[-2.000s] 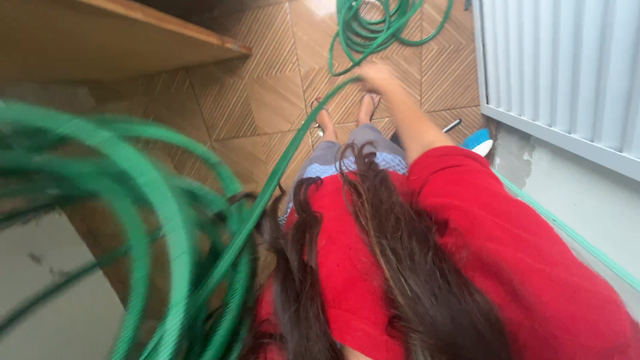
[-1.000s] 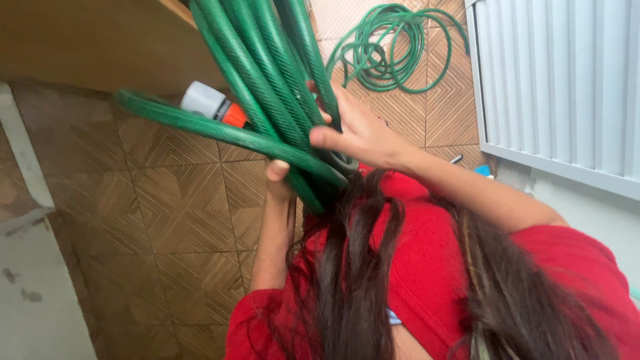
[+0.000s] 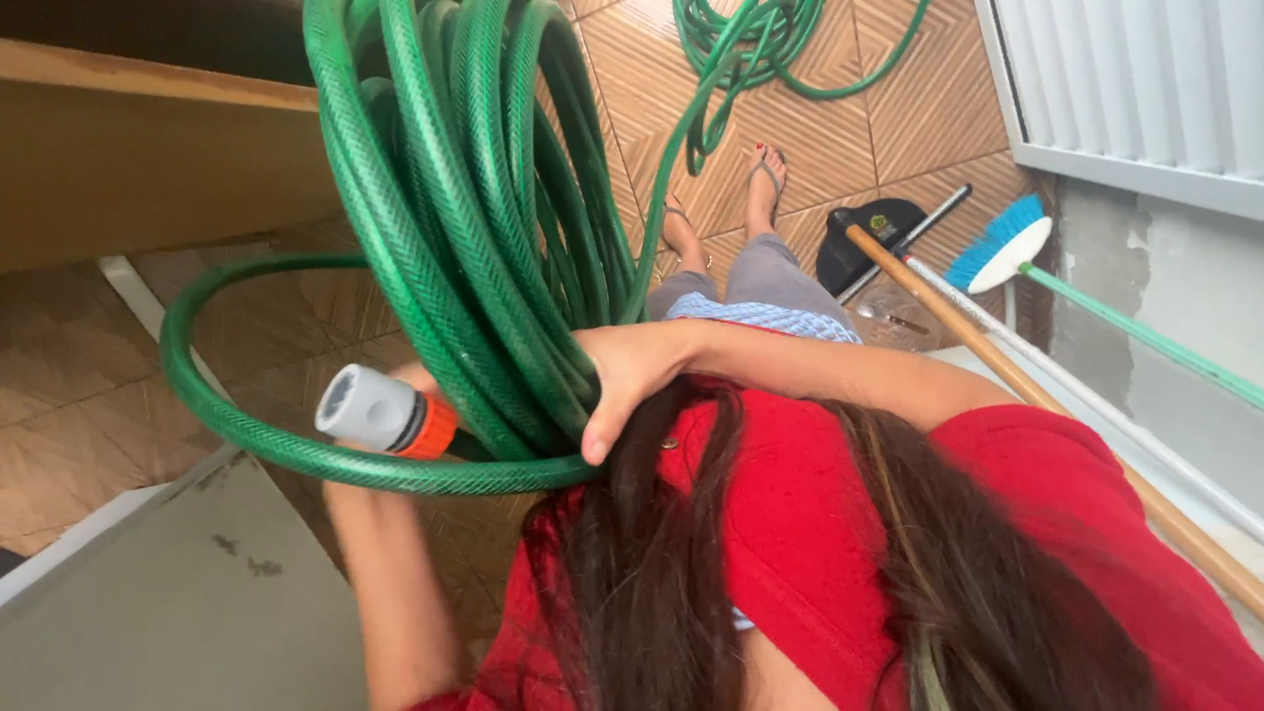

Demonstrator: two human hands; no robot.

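A thick coil of green braided garden hose (image 3: 474, 227) hangs in front of me at the upper middle left. My right hand (image 3: 632, 380) grips its lower end, thumb over the near side. The grey and orange hose connector (image 3: 380, 413) sticks out left of the coil, above a loose loop that sweeps left. Behind the connector and that loop is my left hand (image 3: 360, 499), partly hidden and blurred; whether its fingers close on anything does not show. One strand runs from the coil up to a second, looser pile of green hose (image 3: 750, 39) on the floor.
A wooden board (image 3: 148, 158) juts in at upper left, above a grey ledge (image 3: 188, 583) at lower left. At right lie a black dustpan (image 3: 874, 237), a blue-bristled broom (image 3: 1002, 242) and a wooden pole (image 3: 997, 355), near a white ribbed metal panel (image 3: 1145, 89).
My left hand has moved from the coil's lower part out to the left, by the connector. My right hand has shifted down to the coil's lower end. The coil's loops now spread wider.
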